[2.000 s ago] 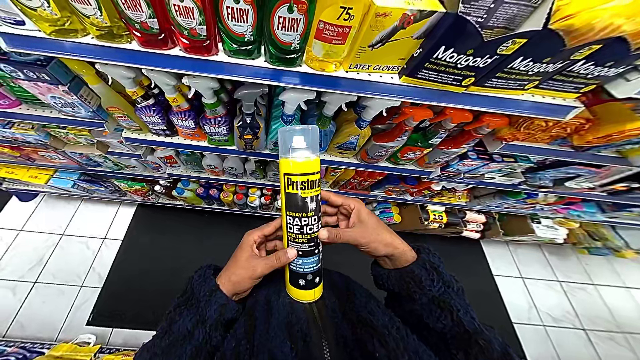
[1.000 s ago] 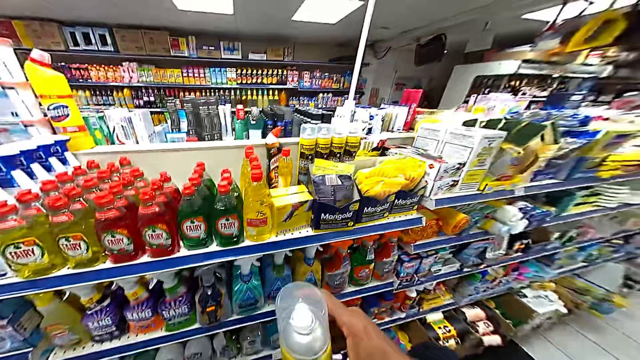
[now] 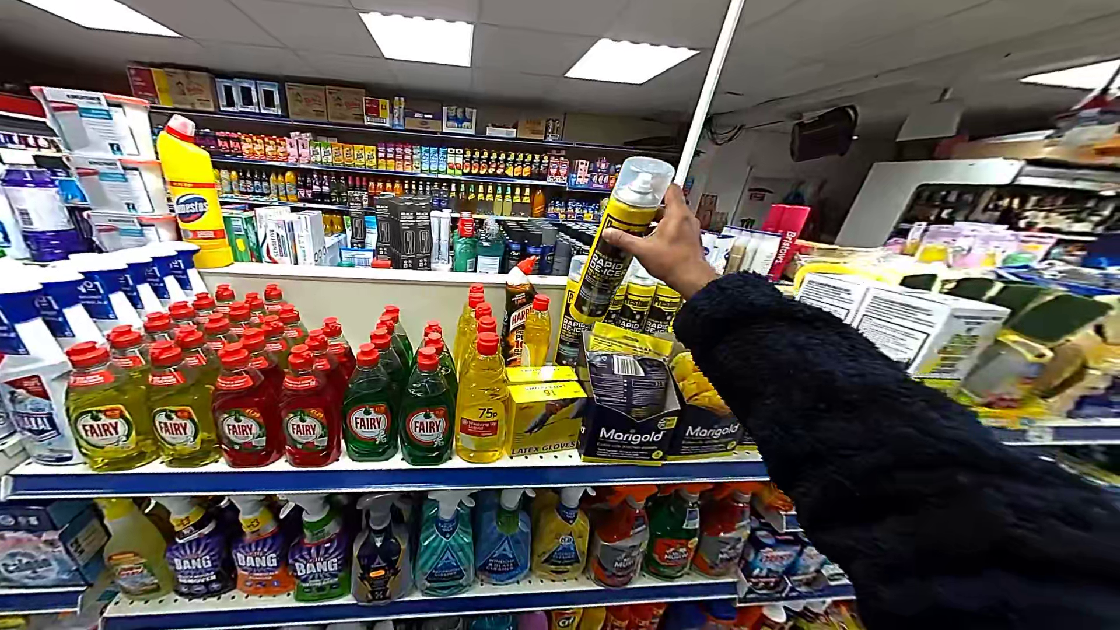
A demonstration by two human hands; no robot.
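Observation:
My right hand (image 3: 665,241), in a dark fleecy sleeve, grips a yellow and black de-icer spray can (image 3: 612,236) near its clear cap. The can tilts, its top leaning right, above the top shelf. Similar de-icer cans (image 3: 637,302) stand behind and beside it, partly hidden by it. Just below the held can is a display box of Marigold gloves (image 3: 628,433), with a yellow box of latex gloves (image 3: 545,416) on its left. My left hand is out of view.
Washing-up liquid bottles (image 3: 302,407) line the top shelf (image 3: 394,479) at left. Trigger spray bottles (image 3: 446,547) fill the shelf below. A tall yellow bleach bottle (image 3: 191,197) stands at back left. White boxes (image 3: 910,324) sit at right, beyond my sleeve.
Two seconds ago both my hands held the can upright low in front of me. Now only my right hand shows, with the can raised above the top shelf. The view has tilted up.

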